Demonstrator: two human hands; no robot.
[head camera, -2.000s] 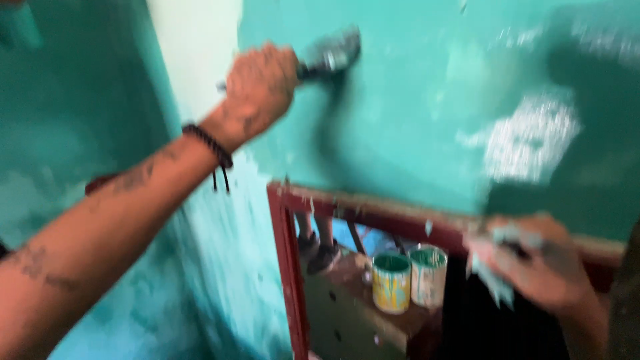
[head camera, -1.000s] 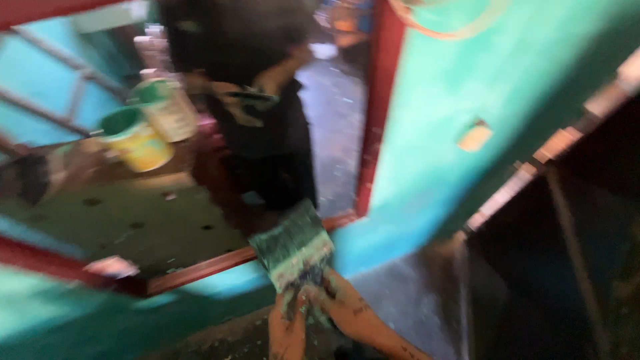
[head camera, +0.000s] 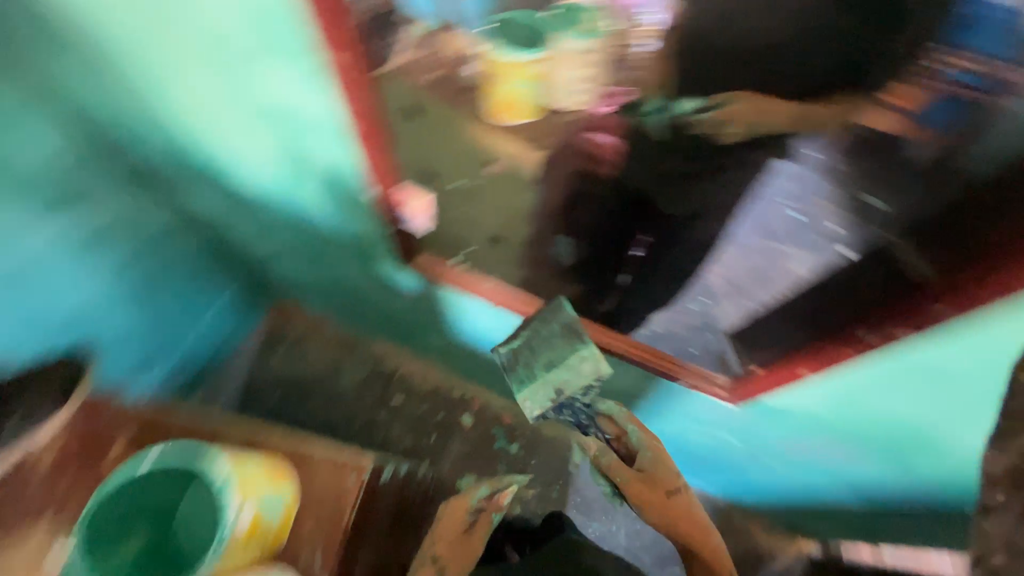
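A wide paintbrush (head camera: 554, 360), its bristles coated in green paint, points up and left in front of the mirror's lower frame. My right hand (head camera: 644, 472) holds it near its dark, paint-smeared base; some green material, perhaps cloth, shows under the fingers. Lower and to the left is my left hand (head camera: 472, 520), with green paint on its fingers and nothing visible in it. The mirror (head camera: 496, 200) in a red frame reflects a dark-clothed person and paint containers. At the lower left, an open container of green paint (head camera: 264, 512) has a yellow and white outside.
A brown wooden surface (head camera: 328, 472) supports the paint container. The wall (head camera: 160, 168) around the mirror is painted green and turquoise. A dark, paint-spotted surface (head camera: 384, 384) runs below the wall, and grey floor (head camera: 616, 528) shows beneath my hands.
The brush was in my left hand against the wall; both hands then met at it low down. Now my right hand holds it and my left is apart. The view has swung strongly.
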